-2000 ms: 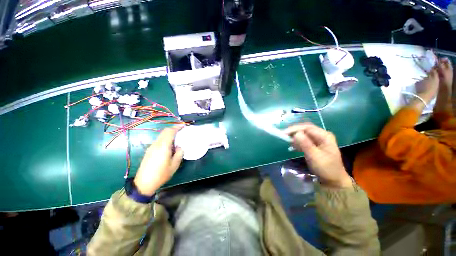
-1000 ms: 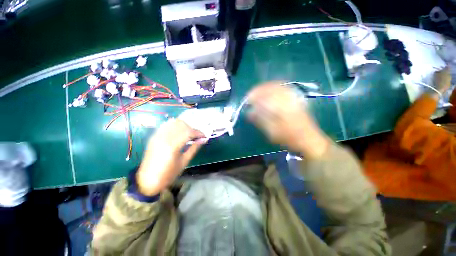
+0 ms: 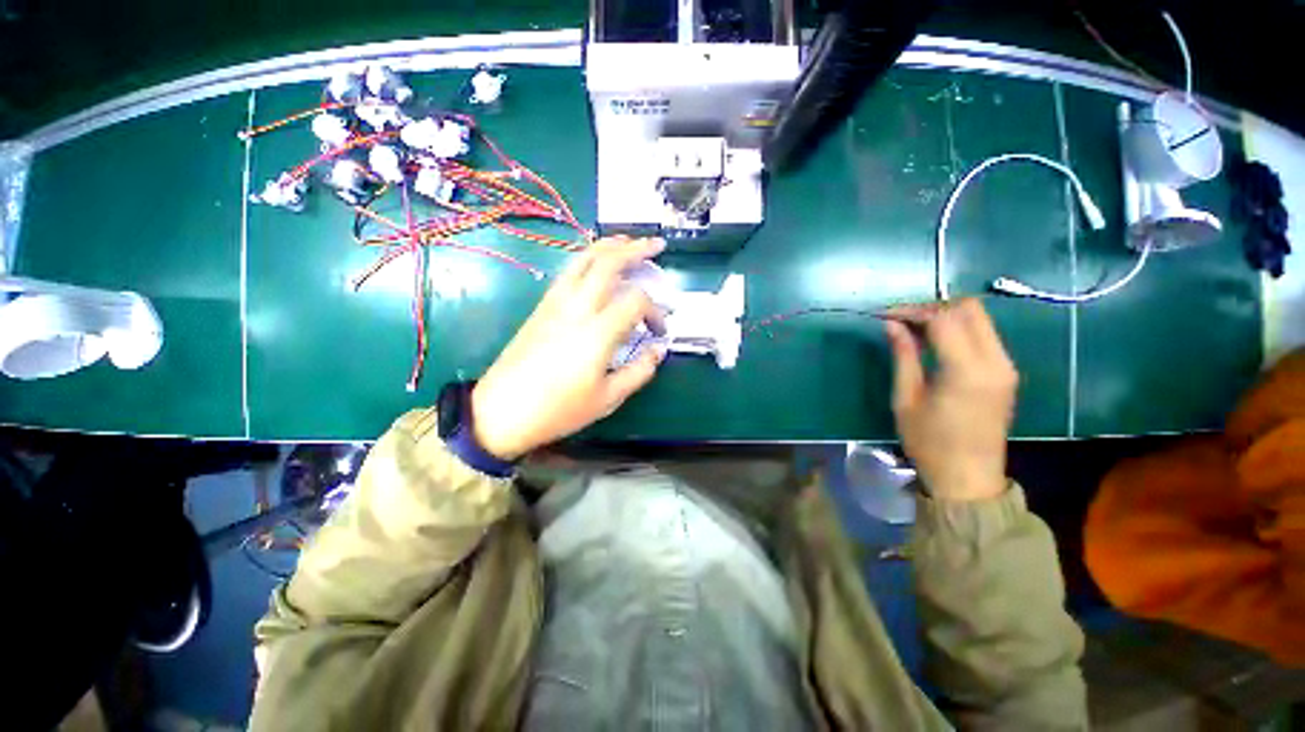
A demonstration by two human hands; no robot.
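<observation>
A white housing [image 3: 706,323] lies on the green work surface just in front of the screw feeder, its short arm pointing right. My left hand [image 3: 580,350] holds the housing's round part and covers most of it. My right hand [image 3: 962,386] is to the right, pinching the end of thin dark-red lead wires [image 3: 823,312] stretched from the housing's arm. A white cable [image 3: 945,215] with a pale tip curves on the surface beyond my right hand.
The screw feeder [image 3: 680,129] stands beyond the housing, with a black cylinder [image 3: 852,72] beside it. Wired components [image 3: 384,160] lie heaped at left. White housings lie at far left [image 3: 79,329] and right [image 3: 1171,165]. Black parts [image 3: 1259,218] and an orange sleeve [image 3: 1209,522] are at right.
The view has shifted. My right hand has moved away from the housing and now pulls thin wires out rightward. The white cable it held two seconds ago is no longer in it.
</observation>
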